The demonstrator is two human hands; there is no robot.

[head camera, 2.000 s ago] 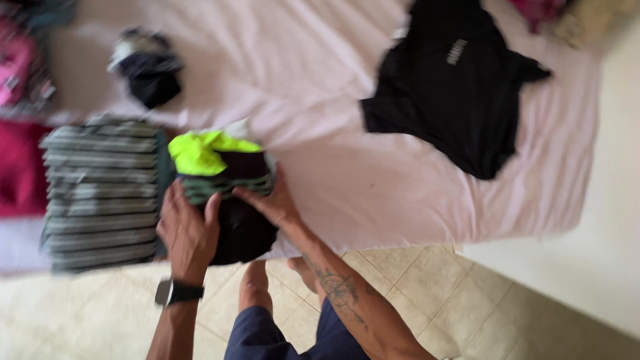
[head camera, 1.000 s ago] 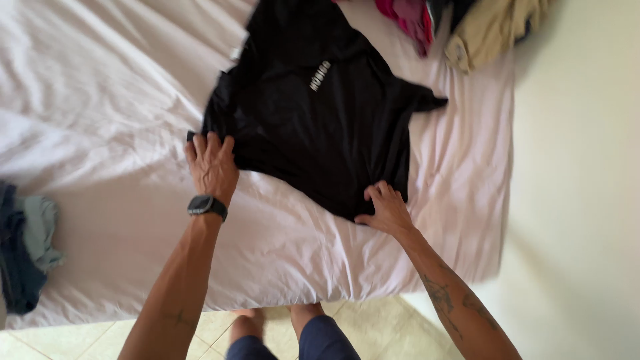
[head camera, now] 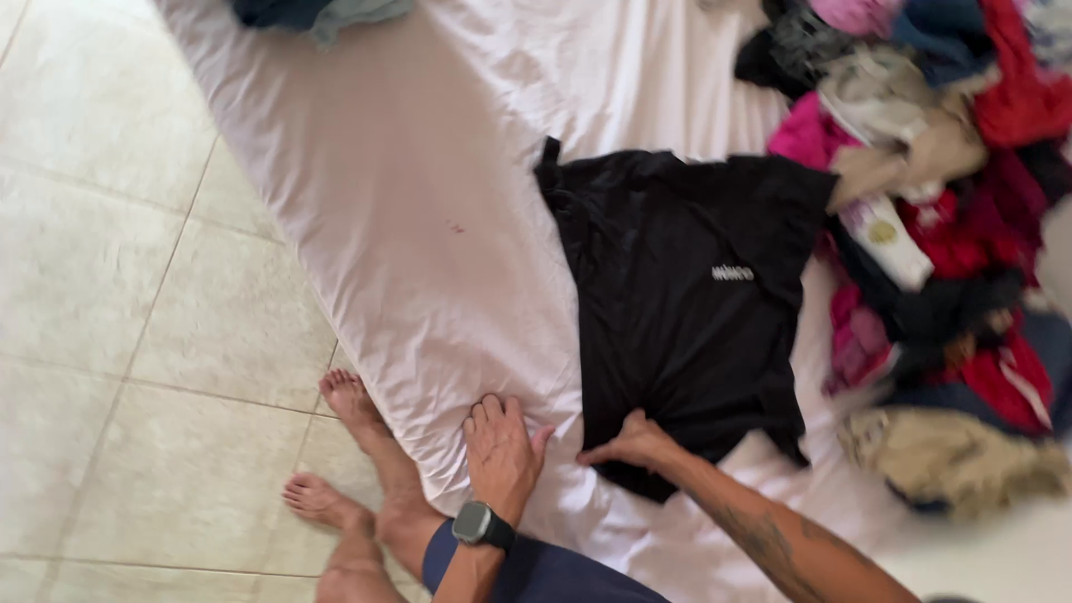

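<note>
A black T-shirt [head camera: 678, 301] with small white lettering lies spread on the pale pink sheet [head camera: 394, 243]. My left hand [head camera: 502, 452], a watch on its wrist, rests on the sheet just left of the shirt, with its fingers a little apart and nothing in them. On the shirt's lower left part lies my right hand [head camera: 632, 444], thumb stretched toward the shirt's edge; whether its fingers pinch the cloth cannot be told.
A heap of mixed clothes [head camera: 946, 209], pink, red, beige and dark, lies at the right. Khaki clothing [head camera: 955, 456] sits below it. Folded blue clothes [head camera: 285, 10] are at the top left. Tiled floor [head camera: 142, 318] borders the bed; my bare feet stand there.
Both hands were on the folded pile, then on the black shirt's edge. Now my left hand is off the shirt, on the sheet. The view has turned strongly.
</note>
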